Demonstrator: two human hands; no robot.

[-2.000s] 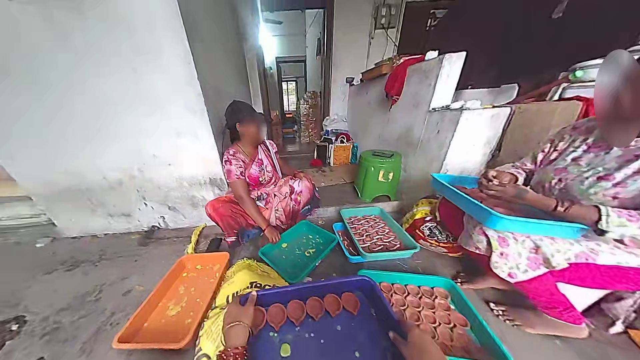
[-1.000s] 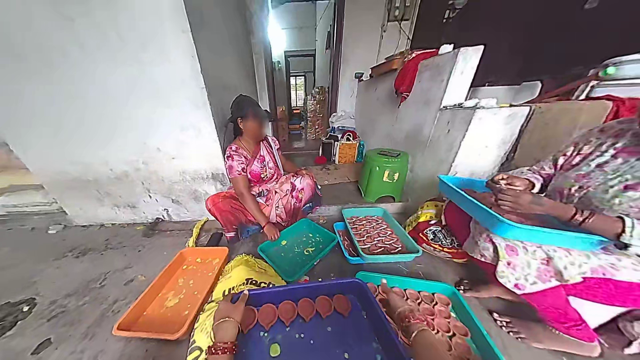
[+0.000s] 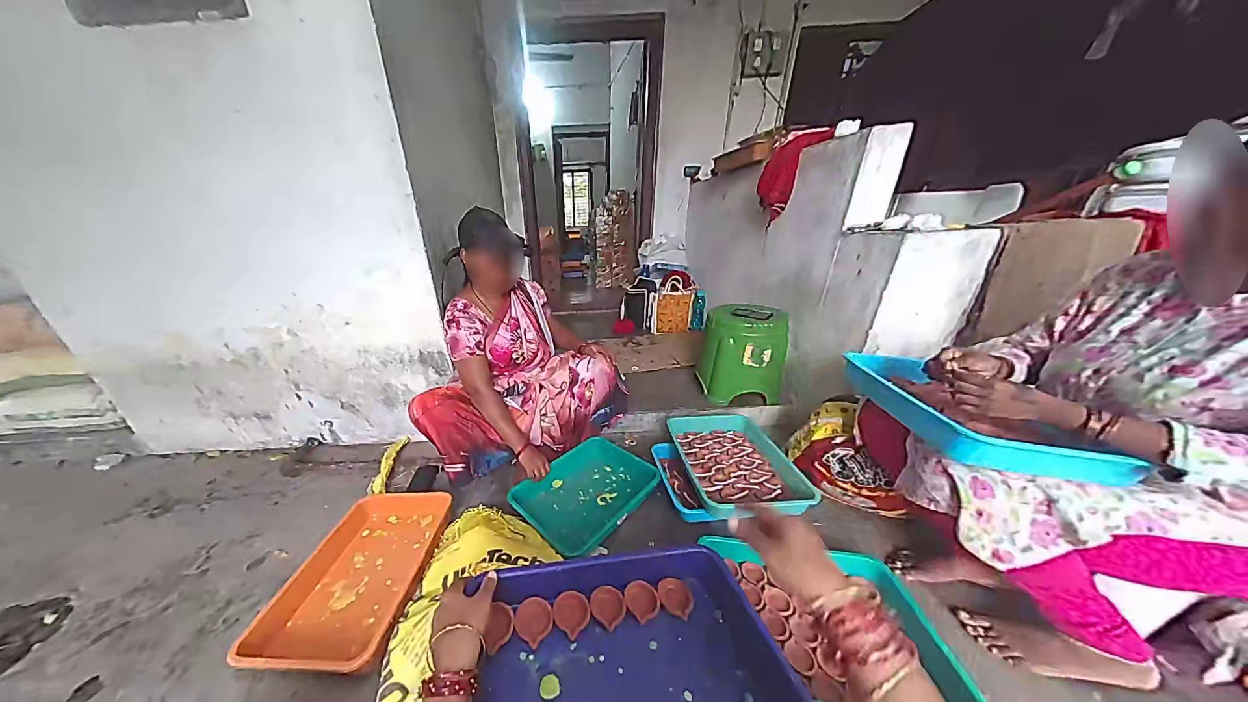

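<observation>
A dark blue plastic tray (image 3: pixel 643 648) lies before me with a row of clay diyas (image 3: pixel 606 606) along its far side. My left hand (image 3: pixel 462 624) grips its far left corner, beside the first diya. My right hand (image 3: pixel 795 556) is raised over the far right side, near the teal tray (image 3: pixel 936 634) of stacked clay diyas (image 3: pixel 788 624); it is blurred, and whether its fingers hold anything is unclear. Farther off, a pale teal tray (image 3: pixel 801 495) holds diyas with white wicks (image 3: pixel 731 463), partly over a light blue tray (image 3: pixel 673 487).
An orange tray (image 3: pixel 341 585) lies left, beside a yellow sack (image 3: pixel 497 536). One seated person (image 3: pixel 517 370) touches a green tray (image 3: pixel 585 487). Another person (image 3: pixel 1092 390) at right works over a light blue tray (image 3: pixel 985 444). A green stool (image 3: pixel 744 356) stands behind.
My right hand went from the blue tray's right side to the stacked diyas, and is now raised farther forward. My left hand stays at the tray's corner.
</observation>
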